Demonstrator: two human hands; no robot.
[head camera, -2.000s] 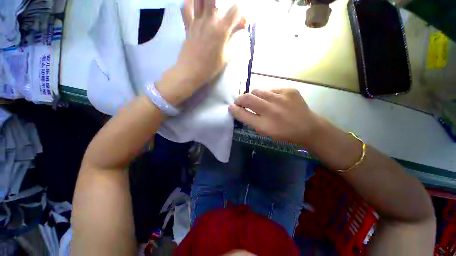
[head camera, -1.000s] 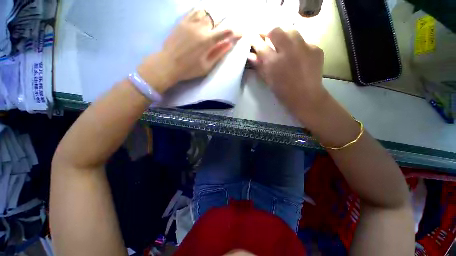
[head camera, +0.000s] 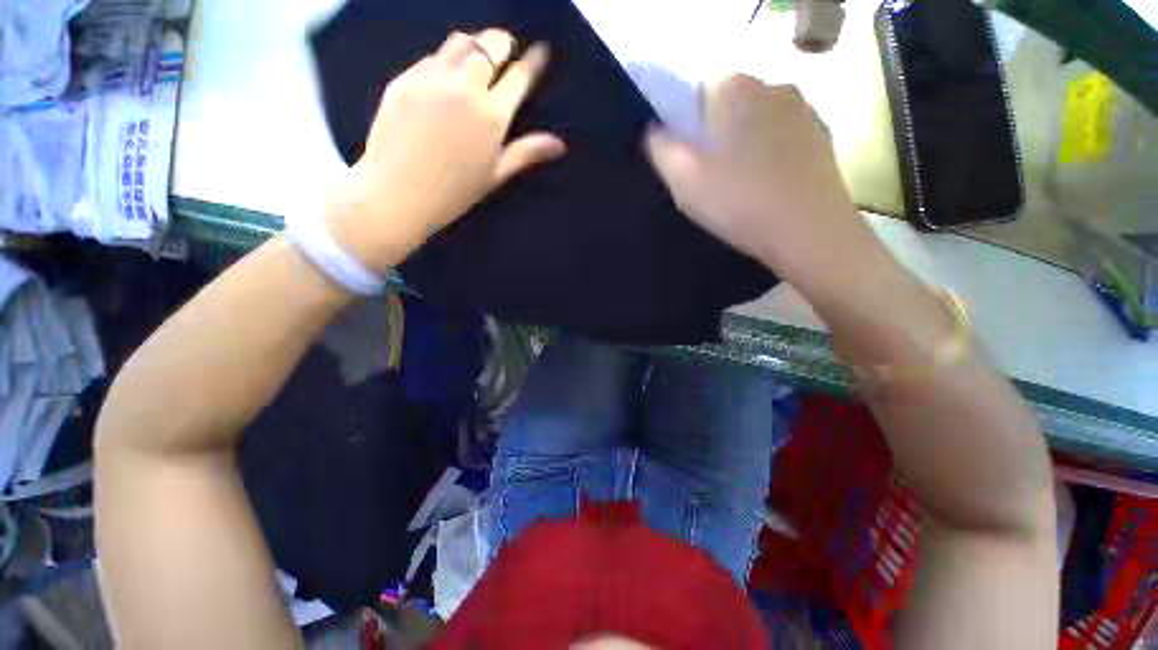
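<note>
A black fabric panel (head camera: 572, 241) lies on the white table in front of me and hangs a little over its front edge. My left hand (head camera: 464, 133) rests on the panel's left part with its fingers spread. My right hand (head camera: 749, 159) is closed on the panel's right edge, where a pale strip (head camera: 667, 99) shows beside the fingers. The right hand is slightly blurred. A small part of the sewing machine (head camera: 817, 23) shows at the top edge; the needle area is not clearly visible.
A smartphone (head camera: 952, 114) with a studded edge lies right of the machine. A yellow label (head camera: 1087, 117) and a blue tool (head camera: 1124, 305) are farther right. Stacked pieces and a printed white bag (head camera: 108, 184) are at left. A red basket (head camera: 876, 546) is below the table.
The pale side of the work has given way to a black side facing up. My left hand has moved slightly left and lies flatter. My right hand has shifted slightly right.
</note>
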